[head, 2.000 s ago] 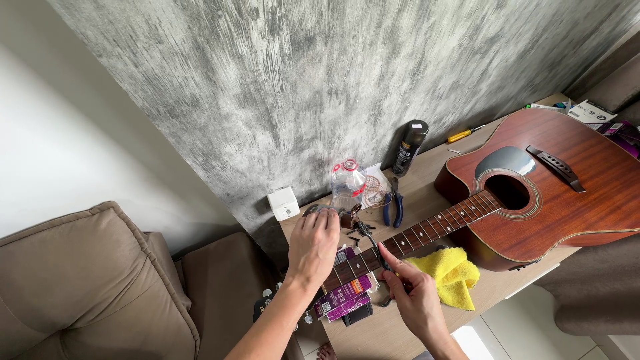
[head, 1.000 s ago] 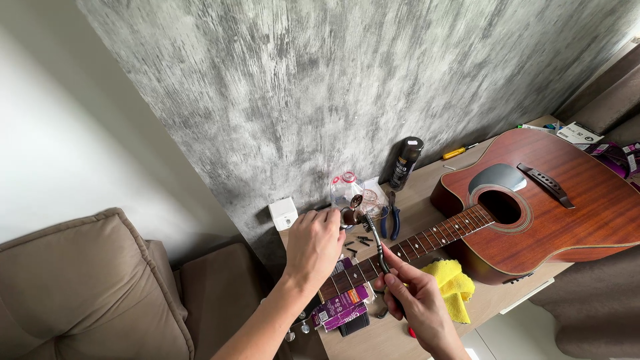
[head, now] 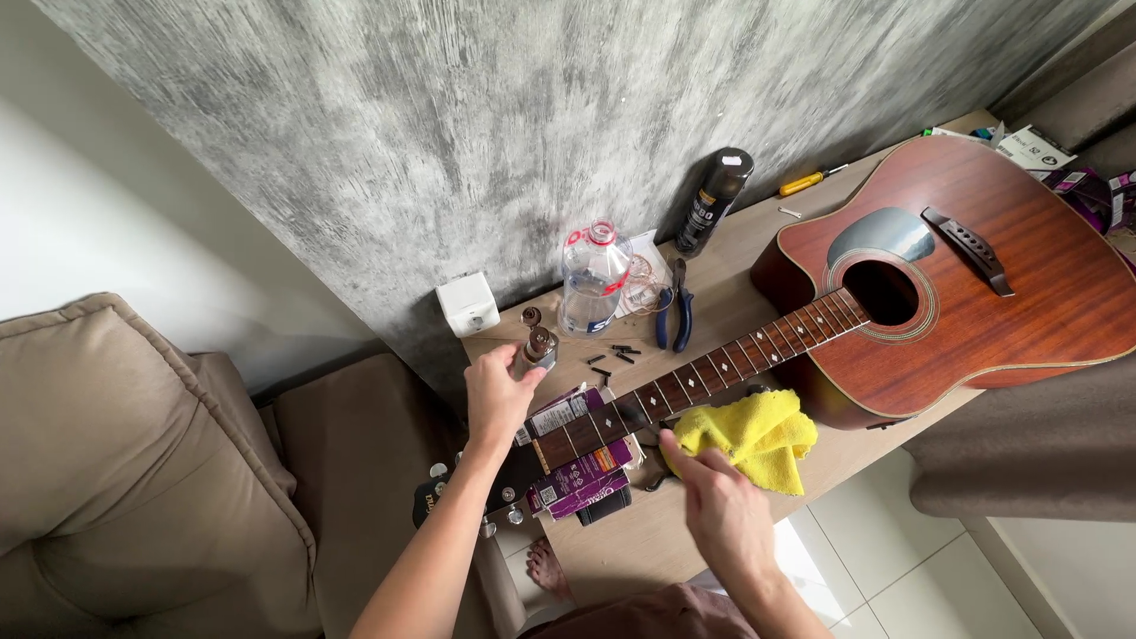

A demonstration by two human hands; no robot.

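Note:
My left hand (head: 500, 395) grips a small glass bottle (head: 540, 348) beside the guitar neck. My right hand (head: 728, 510) is by the fretboard's near edge, index finger extended beside a yellow cloth (head: 754, 435); whether it holds something thin and dark is unclear. An acoustic guitar (head: 994, 293) without strings lies face up, its fretboard (head: 710, 371) running down to the left. A dark patch or blurred thing shows on the fretboard near my right fingertip. Under the neck lies a purple printed carton (head: 581, 484). Several small dark pegs (head: 624, 351) lie beyond the neck.
Along the wall on the wooden tabletop (head: 612, 555) stand a white socket box (head: 468, 304), a cut clear plastic bottle (head: 596, 284) and a black spray can (head: 714, 202). Blue-handled pliers (head: 675, 311) and a yellow screwdriver (head: 809, 181) lie nearby. A brown sofa (head: 133, 470) is at left.
My right hand has moved away from the small bottle, down to the right. The dark curved tool seen between my hands no longer shows clearly. My left hand stays at the bottle.

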